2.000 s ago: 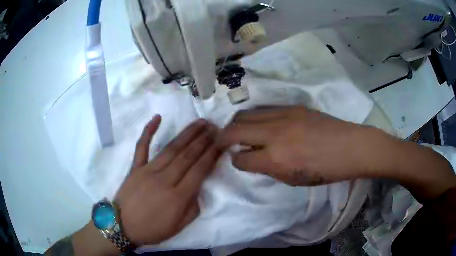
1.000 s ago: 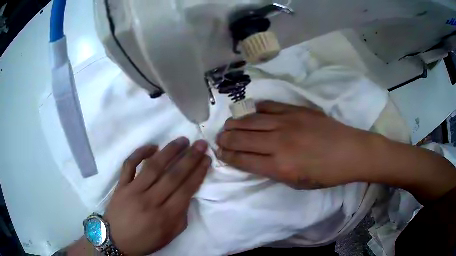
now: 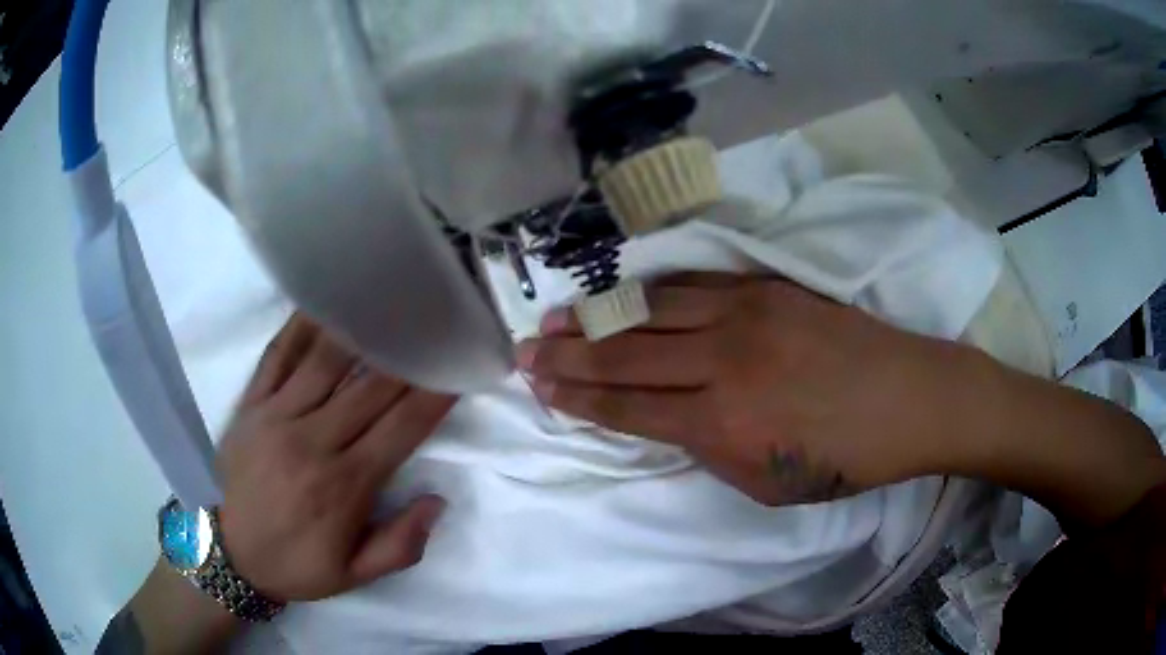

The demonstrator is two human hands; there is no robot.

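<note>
White fabric (image 3: 575,550) lies spread over the table under both hands and below the sewing machine head (image 3: 320,192). My left hand (image 3: 326,461) lies palm down on the cloth left of the needle area, thumb apart, its fingertips partly behind the machine head. My right hand (image 3: 754,384) presses flat on the cloth right of the needle area, fingers together, fingertips beside a small fold or seam. The needle and presser foot are hidden by the head. The upper tension knob (image 3: 665,183) and lower tension knob (image 3: 614,310) stand over my right fingers.
A blue hose with a white sleeve (image 3: 134,333) hangs left of the head, close to my left wrist. A cream piece (image 3: 882,141) lies under the white cloth at the upper right. A pile of pale pieces (image 3: 991,582) sits at lower right, below table level.
The view has moved closer, so the machine head looks larger and lower. My left hand has moved left, away from my right hand, and its thumb has spread. My right hand stays beside the needle area.
</note>
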